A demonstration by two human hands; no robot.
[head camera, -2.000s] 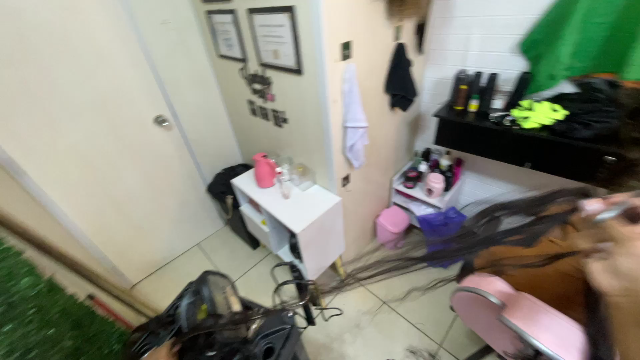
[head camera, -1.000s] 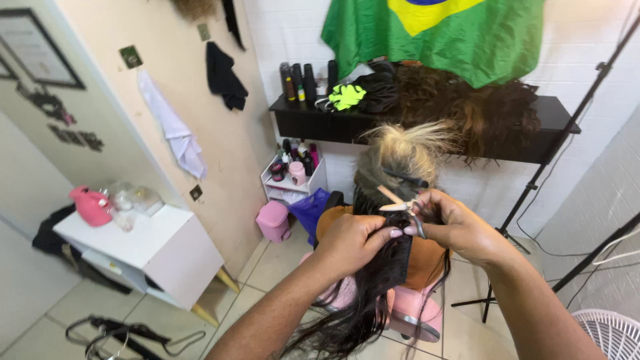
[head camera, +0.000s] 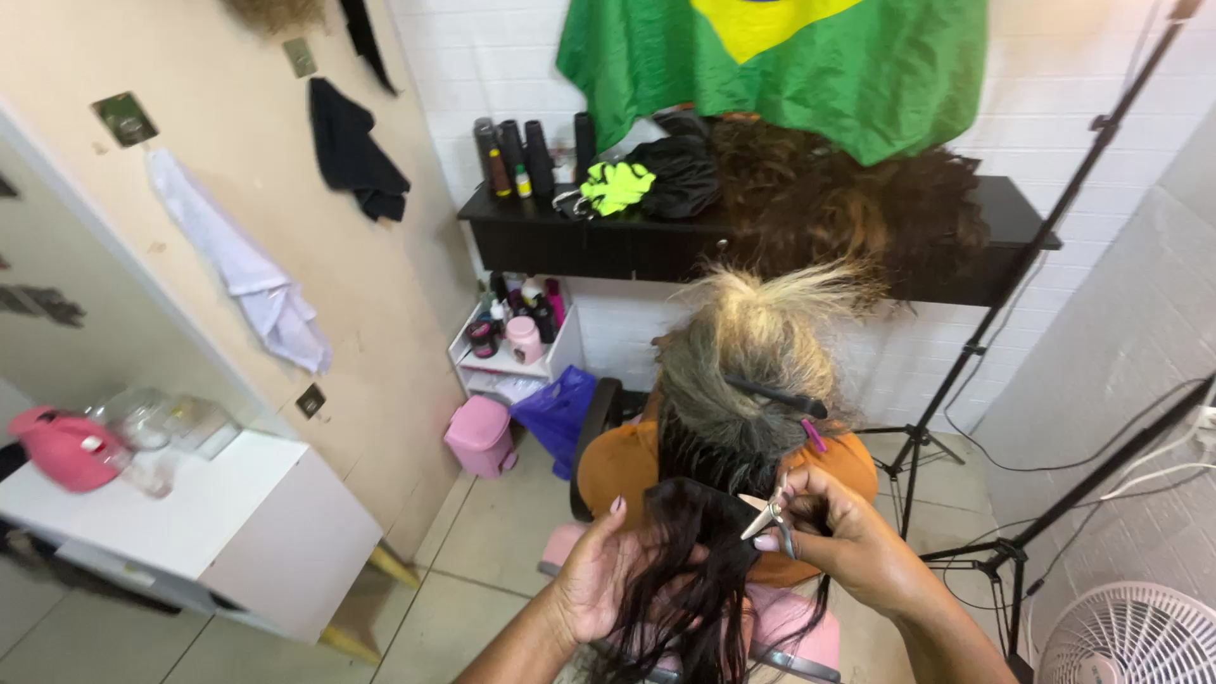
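A person with blond and grey hair (head camera: 760,351) pinned up sits facing away in a pink chair (head camera: 793,627). A black hair clip (head camera: 774,394) and a small pink clip (head camera: 813,435) hold the upper hair. My left hand (head camera: 603,570), palm up and fingers spread, lies under and beside a long dark hair weft (head camera: 689,570) at the back of the neck; whether it grips any strands is unclear. My right hand (head camera: 822,527) holds small scissors (head camera: 766,519), blades apart, against the right side of the dark hair.
Ahead, a black wall shelf (head camera: 608,242) bears bottles and brown hair (head camera: 855,199). A white cabinet (head camera: 256,532) stands left, near a pink bin (head camera: 482,437) and blue bag (head camera: 560,418). Light stands (head camera: 959,380) and a white fan (head camera: 1102,641) are at right.
The view has swung right since the first frame. My hands were close together at the scissors one second ago; now my left hand is apart from them, opened beside the dark hair.
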